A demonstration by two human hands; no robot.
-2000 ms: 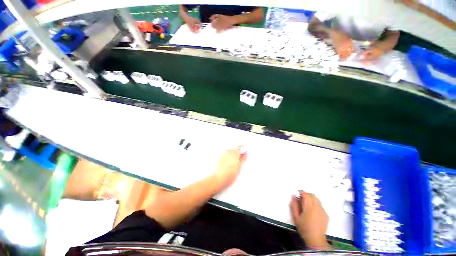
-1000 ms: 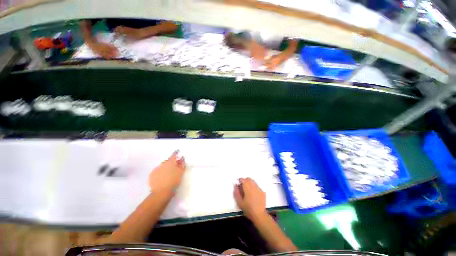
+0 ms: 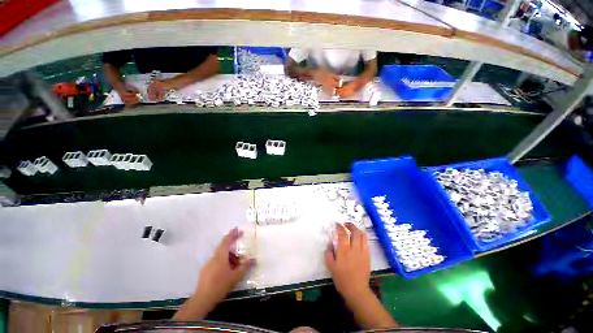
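Observation:
My left hand (image 3: 224, 265) is over the white bench near its front edge, with a small white part (image 3: 242, 247) between thumb and fingers. My right hand (image 3: 349, 253) is at the loose small white parts (image 3: 344, 203) on the bench, its fingertips on or around a white piece; the grip is unclear. A row of small white parts (image 3: 273, 213) lies on the bench between and beyond the hands. Two white housings with dark insides (image 3: 153, 233) stand on the bench to the left.
The green conveyor belt (image 3: 195, 140) beyond the bench carries grouped white housings (image 3: 131, 162). At right are the nearer blue bin (image 3: 424, 195) with stacked white rows and the farther blue bin (image 3: 541, 218) with jumbled parts. Two people work opposite at a white pile (image 3: 260, 91). A shelf (image 3: 260, 29) crosses above.
The view has swung to the right. My right hand has moved forward to the loose white parts. My left hand has come back nearer the bench's front edge.

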